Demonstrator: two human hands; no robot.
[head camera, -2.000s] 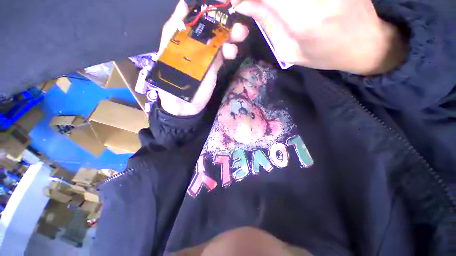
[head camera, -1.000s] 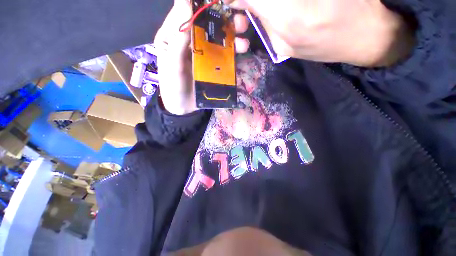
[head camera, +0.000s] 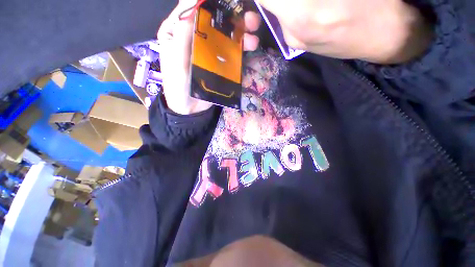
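My left hand (head camera: 176, 62) holds the black unit with the shiny orange face (head camera: 217, 49), nearly upright; two fingertips show at its right side. Small components (head camera: 231, 7) show at its top end, cut by the picture's top edge. A red wire (head camera: 191, 10) loops at its upper left. My right hand (head camera: 344, 28) is at the upper right, its fingertips out of the picture. A narrow pale lavender-white part (head camera: 276, 30) shows beneath this hand, apart from the orange-faced unit.
Pale lavender parts (head camera: 148, 73) are heaped beyond my left wrist. Open brown cartons (head camera: 119, 116) stand on the blue floor (head camera: 62, 96) at the left. More cartons (head camera: 89, 177) and a white surface (head camera: 25, 208) are at the lower left.
The orange-faced unit has turned from slanted to nearly upright, then moved slightly up and left. The right hand has shifted slightly up, its fingertips leaving the picture. Less of the red wire shows.
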